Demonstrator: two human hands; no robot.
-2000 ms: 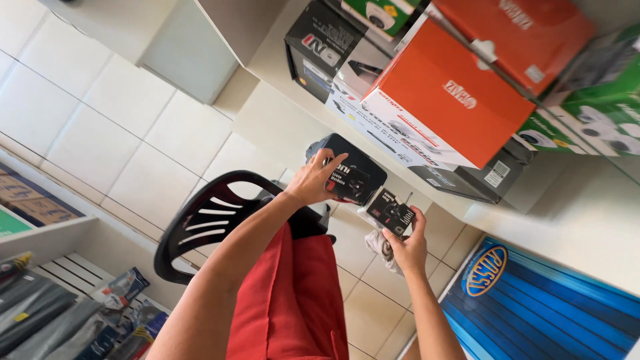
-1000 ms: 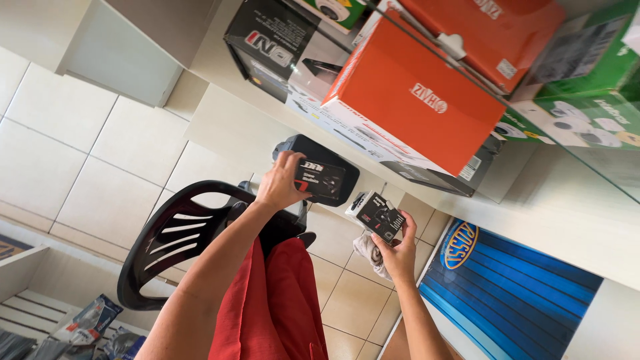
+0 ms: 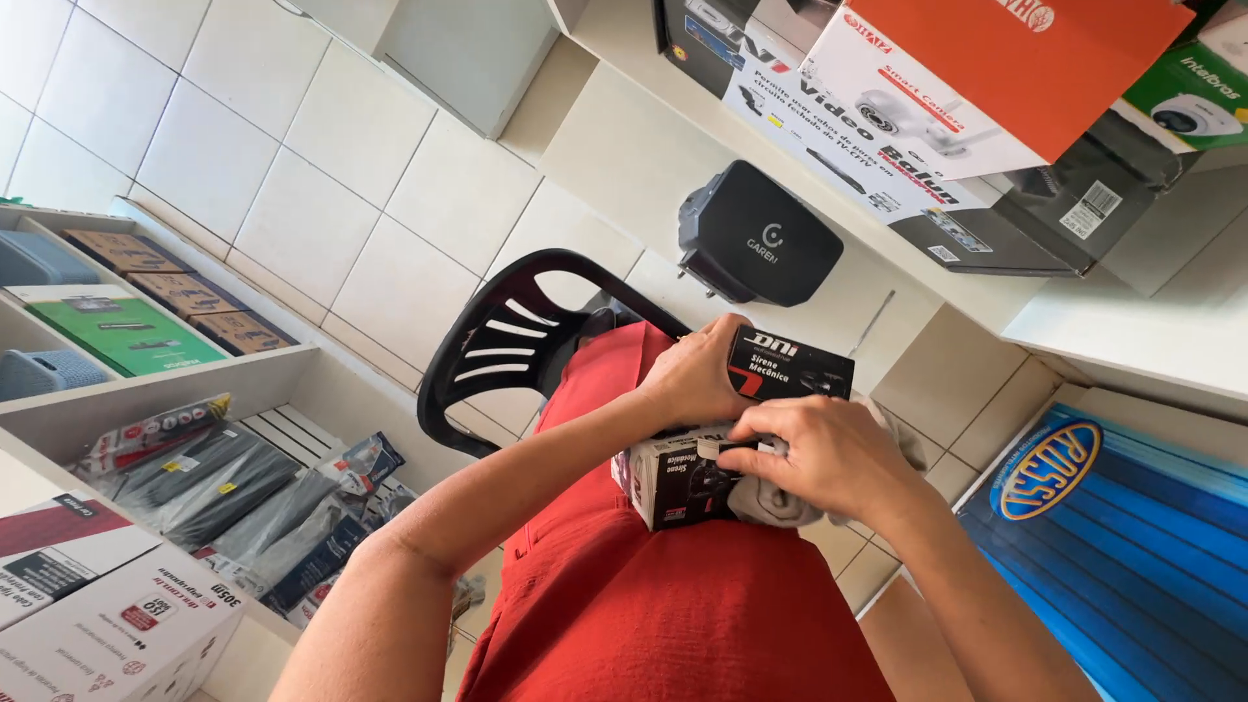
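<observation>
My left hand [image 3: 697, 375] grips a small black DNI siren box [image 3: 801, 366] by its left end, above my lap. At the near side of that box, the bent fingers of my right hand [image 3: 814, 448] are at its edge; whether they pinch anything is hidden. A second siren box [image 3: 673, 483], black with pale sides, rests on my red-clothed lap beneath both hands. Beside it a crumpled light cloth [image 3: 775, 499] lies under my right hand. Beyond the hands a black Garen device [image 3: 765, 234] sits on a pale shelf.
Stacked camera and video balun boxes [image 3: 858, 136] stand on the upper right shelf. A black chair [image 3: 497, 351] is at my lap's left. Blue Rossi packaging [image 3: 1111, 546] stands at right. Shelves with bagged goods [image 3: 234, 487] and a cable carton [image 3: 127, 624] are at left.
Both hands have drawn back toward my lap and come together. The second siren box, in my right hand before, now rests on my lap. The black device on the shelf is now uncovered.
</observation>
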